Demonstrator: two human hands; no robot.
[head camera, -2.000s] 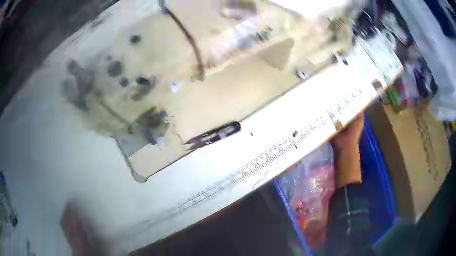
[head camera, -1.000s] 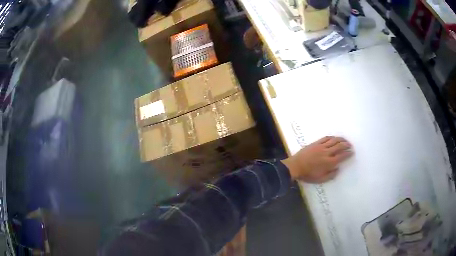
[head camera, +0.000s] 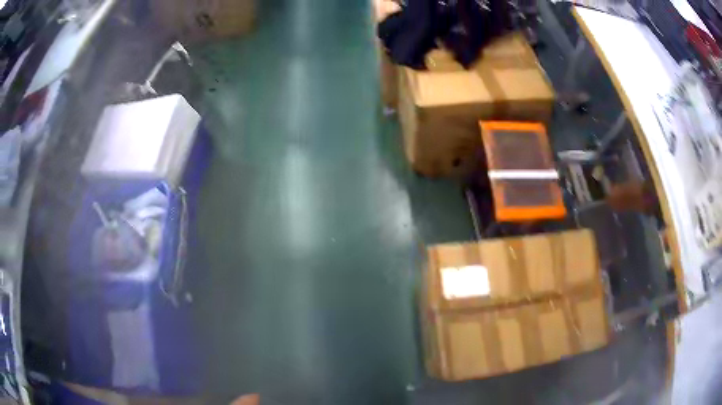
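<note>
A closed cardboard box (head camera: 518, 312) with brown tape and a white label stands on the floor at lower right, nearest in front of me. An orange-framed stool or crate (head camera: 522, 168) with a white band across its top stands just beyond it. A small skin-coloured tip, apparently of my left hand (head camera: 247, 399), shows at the bottom edge; the rest is cut off, so its grip cannot be told. My right hand is out of the picture.
A green floor aisle (head camera: 297, 198) runs ahead. Another box (head camera: 447, 99) bears dark cloth. Blue bins (head camera: 186, 237), a white block-shaped thing (head camera: 142, 138) and bagged items line the left. White tables (head camera: 701, 348) line the right.
The view has swung left from the table to the aisle. The taped box now shows further right. My left hand, flat on the white table before, no longer shows there.
</note>
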